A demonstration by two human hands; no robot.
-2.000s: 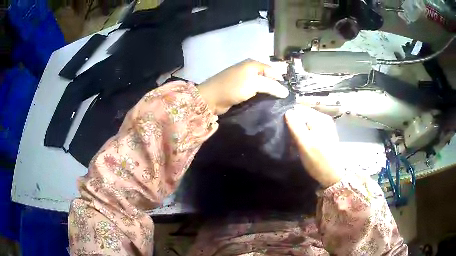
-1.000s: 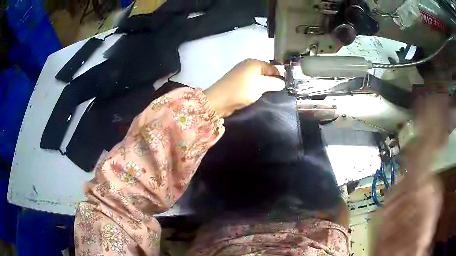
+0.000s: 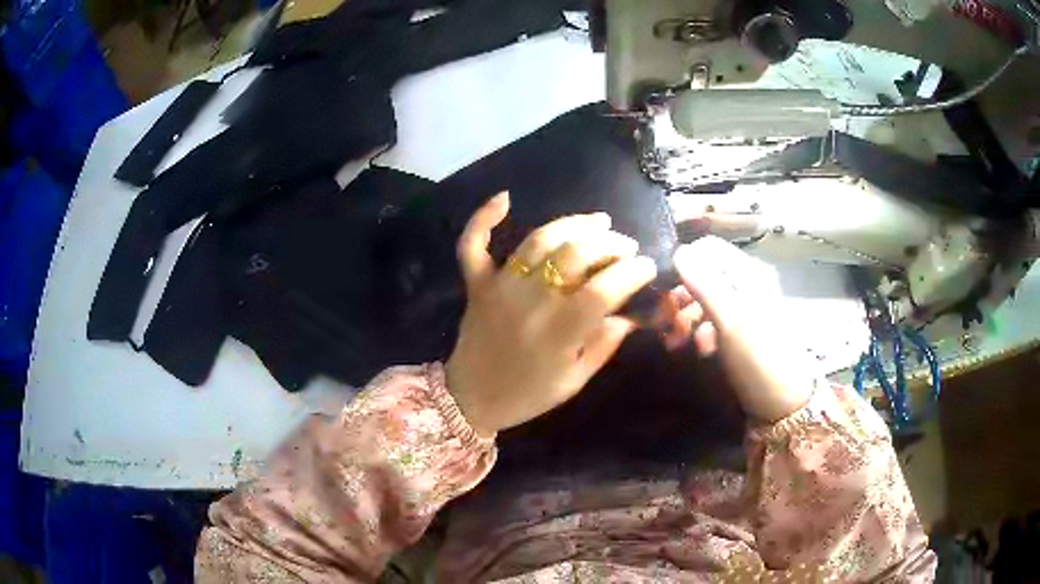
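A black cut panel (image 3: 547, 160) lies flat from the presser foot area back over the table and down over my lap. My left hand (image 3: 547, 302), with gold rings, is over the panel below the foot, its index fingertip and thumb at the panel edge. My right hand (image 3: 736, 319) pinches the same edge beside it. The fingertips of both hands nearly meet. The presser foot and needle area (image 3: 652, 154) is just above the hands, and the panel edge runs down from it. The exact grip of my left fingers is partly hidden.
The sewing machine head (image 3: 730, 57) and its pale arm (image 3: 844, 245) are at the right. Overlapping black cut pieces (image 3: 297, 126) lie on the white table (image 3: 103, 422) at left. Blue-handled snips (image 3: 901, 371) hang at the right edge. Blue cloth (image 3: 34, 262) is at far left.
My left hand has moved down from beside the foot to the panel edge. My right hand, blurred at far right one second ago, is back at the edge. The panel now spreads further left on the table.
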